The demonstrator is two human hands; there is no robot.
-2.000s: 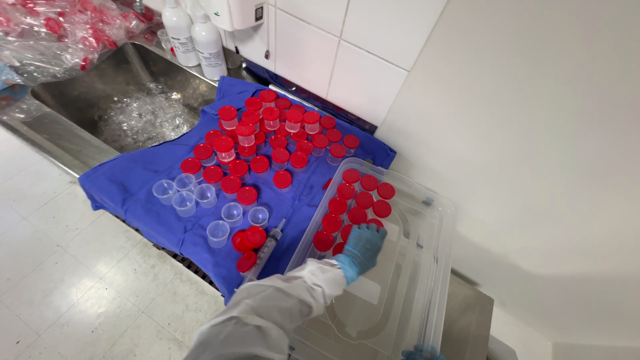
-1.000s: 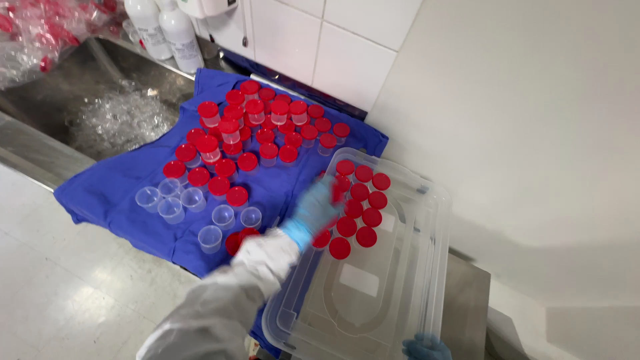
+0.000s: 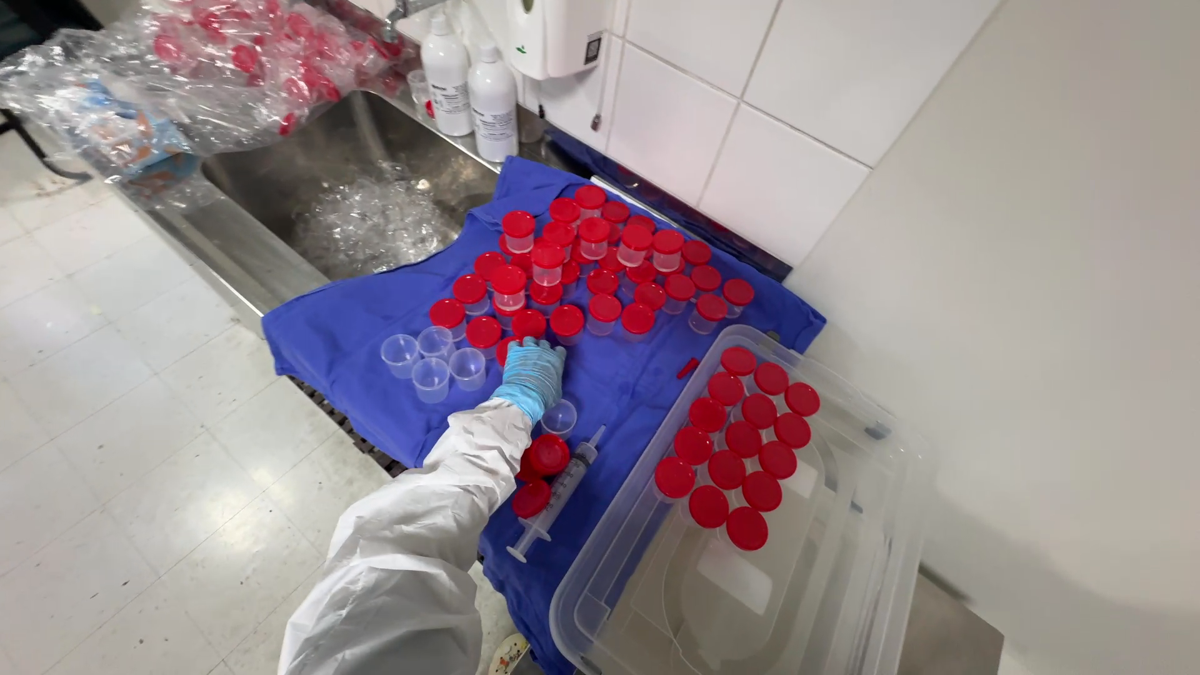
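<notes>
My left hand point(image 3: 532, 377), in a light blue glove, is over the blue cloth point(image 3: 609, 384) among clear cups with red lids. Its fingers are at a red-lidded cup point(image 3: 507, 352) partly hidden by the hand; whether they grip it is unclear. Many more red-lidded cups point(image 3: 566, 322) stand behind, some stacked. Lidless clear cups point(image 3: 430, 379) stand to the left, and one lidless cup point(image 3: 560, 418) is just below the hand. Loose red lids point(image 3: 547, 454) lie beside a large plastic syringe point(image 3: 565, 487). Rows of red-lidded cups point(image 3: 743, 439) stand in a clear plastic tub point(image 3: 600, 562). My right hand is out of view.
A steel sink point(image 3: 225, 234) holding crumpled clear plastic point(image 3: 370, 220) lies at the left, with bagged red-lidded items point(image 3: 253, 66) beyond. Two white bottles point(image 3: 494, 108) and a wall dispenser point(image 3: 553, 37) are at the back. A tiled wall point(image 3: 797, 141) borders the cloth.
My left hand has moved left from the cups at the tub's edge to those on the cloth. My right hand, earlier at the tub's lower right, has left the view.
</notes>
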